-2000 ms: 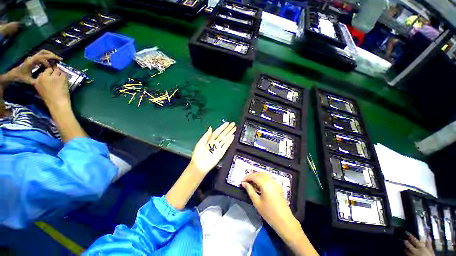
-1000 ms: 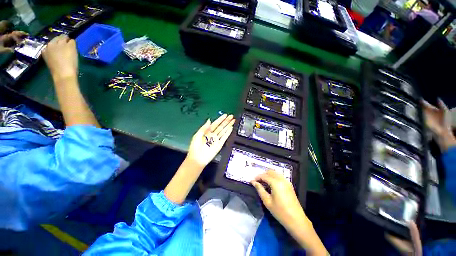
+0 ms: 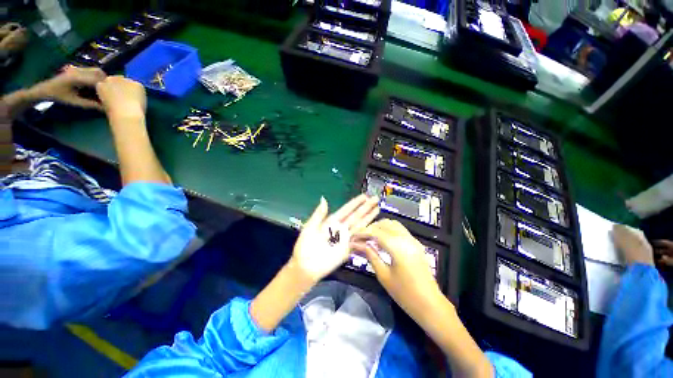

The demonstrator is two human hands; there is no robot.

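My left hand (image 3: 323, 247) is palm up with fingers apart, in front of the near end of a black foam tray (image 3: 451, 203). Several small black parts (image 3: 334, 235) lie loose in its palm. My right hand (image 3: 395, 255) is beside the left fingers, its fingertips close together at the palm's edge. Whether they pinch a part cannot be told. The nearest phone frame (image 3: 431, 260) lies in its tray pocket, partly hidden by my right hand. Another phone frame (image 3: 406, 198) is in the pocket behind.
A second foam tray (image 3: 579, 295) stands right, with tweezers (image 3: 468, 230) between the trays. Pale sticks (image 3: 237, 138), a clear bag (image 3: 230, 80) and a blue bin (image 3: 177, 68) are at the left. A neighbouring worker's arms are left; another's arm reaches over white paper (image 3: 599, 235) at right.
My right hand has moved from over the nearest phone frame to my left palm. The tray that hands held at the right now stands on the bench. The left neighbour's hands have moved.
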